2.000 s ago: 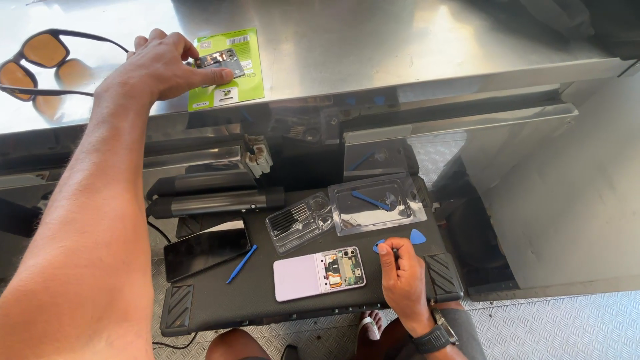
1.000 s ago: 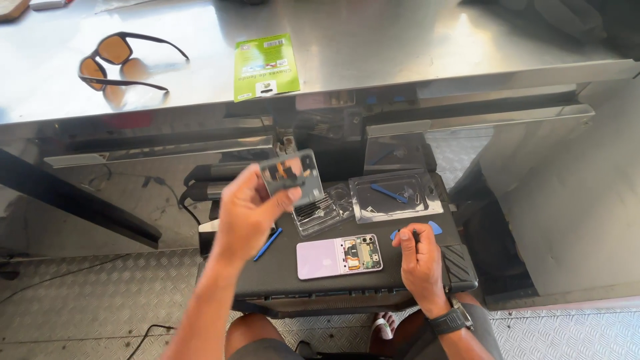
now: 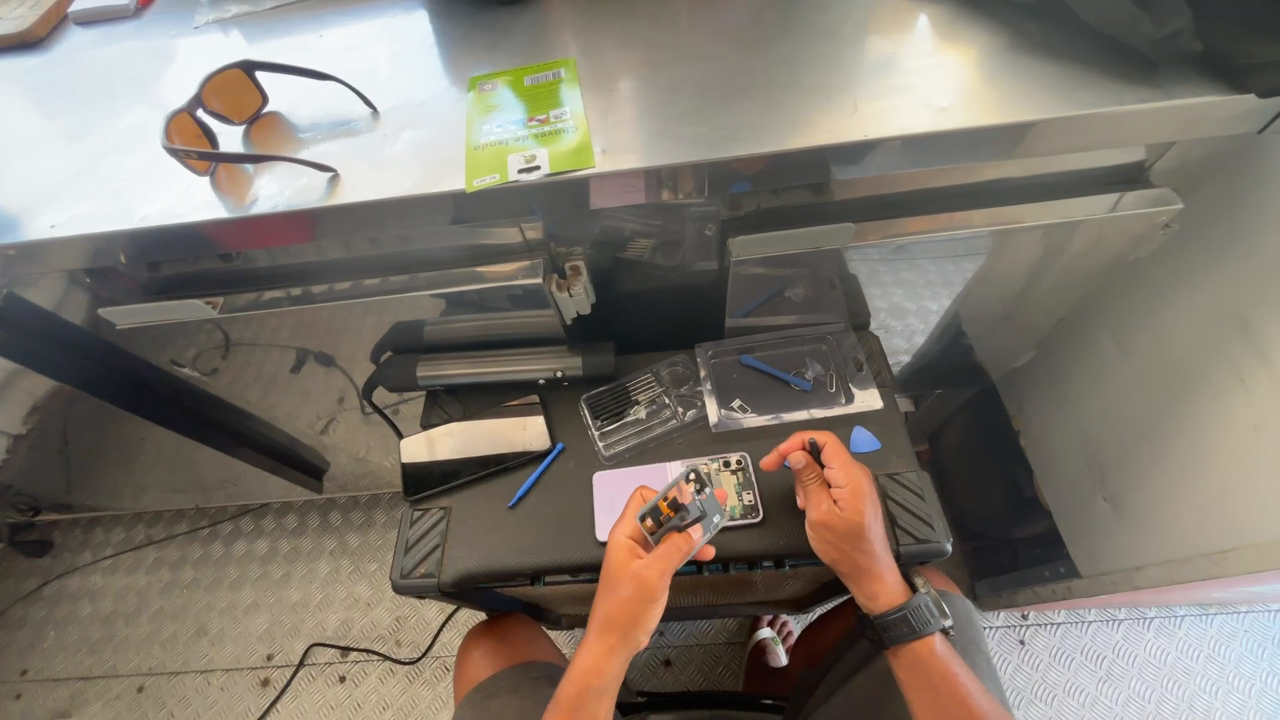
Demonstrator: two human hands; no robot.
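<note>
My left hand (image 3: 650,560) grips a phone's rear cover panel (image 3: 684,508), its inner side with coppery parts turned up. Below that panel, and partly hidden by it, an opened lilac phone (image 3: 622,490) lies on a black case (image 3: 500,545), circuit board showing at its right end. Just right of the phone, my right hand (image 3: 835,500) is closed on a small black tool (image 3: 814,452), mostly hidden by the fingers. A blue triangular opening pick (image 3: 865,440) lies beside that hand. On the phone's left is a blue plastic pry tool (image 3: 537,475).
Behind the phone lie a clear plastic tray of screwdriver bits (image 3: 640,410) and a clear blister tray (image 3: 715,385) holding a blue pry tool (image 3: 775,372). A dark phone (image 3: 470,450) is at left. Sunglasses (image 3: 232,95) and a green card (image 3: 530,125) are on the metal counter (image 3: 760,90).
My left hand has picked the cover panel up off the green card on the counter and brought it down over the lilac phone. My right hand stays beside the phone.
</note>
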